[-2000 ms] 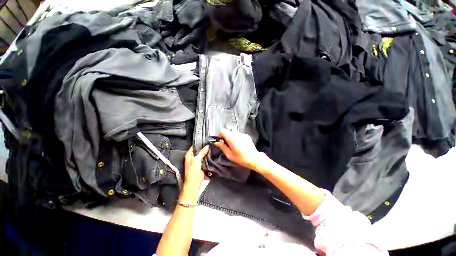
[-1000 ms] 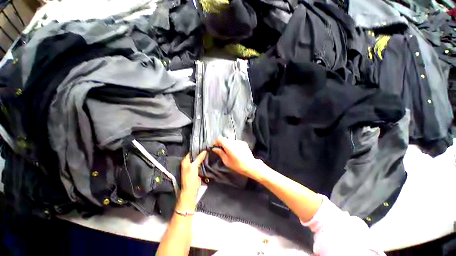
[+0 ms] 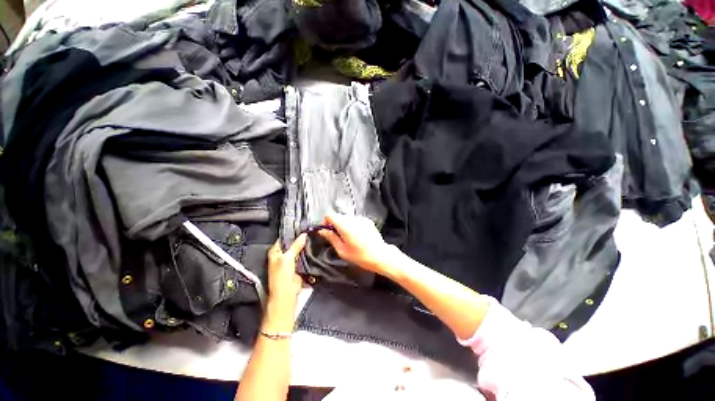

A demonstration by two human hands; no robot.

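Observation:
A denim jacket lies before me, with its pale grey inner front panel [image 3: 333,137] turned up and its plain black back panel [image 3: 462,196] to the right. My left hand [image 3: 284,270] grips the lower part of the button placket [image 3: 292,160] between thumb and fingers. My right hand [image 3: 353,241] is close beside it, fingertips pinched at the same edge. A small dark thing shows at the right fingertips; whether it is snips or cloth I cannot tell. A stitched denim band [image 3: 368,317] lies below my hands.
Heaped grey jackets [image 3: 172,180] lie at the left, with a thin white strip [image 3: 223,254] over them. More dark garments with yellow print [image 3: 580,53] lie at the far side and right. The white tabletop [image 3: 666,274] shows at the right and along the near edge.
The whole view has shifted, so things sit further left. The right fingertips have moved from a little up the placket down beside the left hand. Both hands stay on the jacket.

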